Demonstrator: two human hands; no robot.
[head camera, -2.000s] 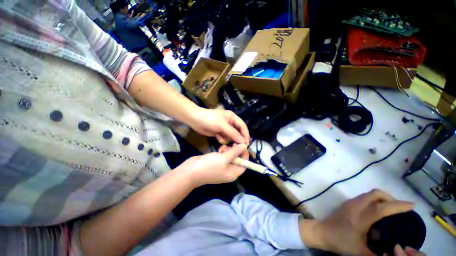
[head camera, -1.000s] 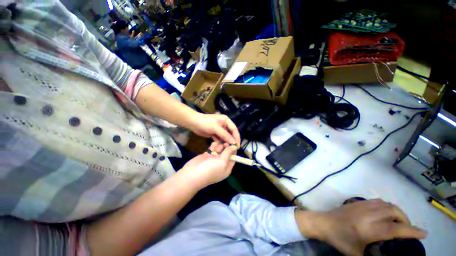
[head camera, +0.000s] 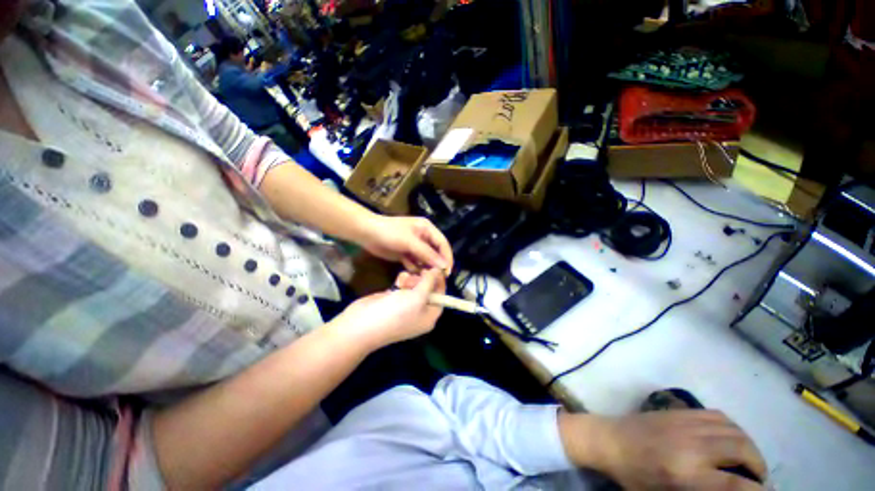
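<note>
My left hand, in a pale blue sleeve, is at the bottom right over the white bench. It is closed over a dark portable speaker. One dark end shows beyond the back of the hand, and a little dark surface shows by the fingertips. The rest of the speaker is hidden by the hand. My right hand is not in view.
At left, another person's hands hold a pale pen-like tool. A smartphone, black cable coils, cardboard boxes, a metal fixture and a yellow stick are around the bench.
My left hand has turned back-up over the speaker and moved slightly left. The speaker's round end no longer faces me, and my right fingertips have left view. The view has shifted a little.
</note>
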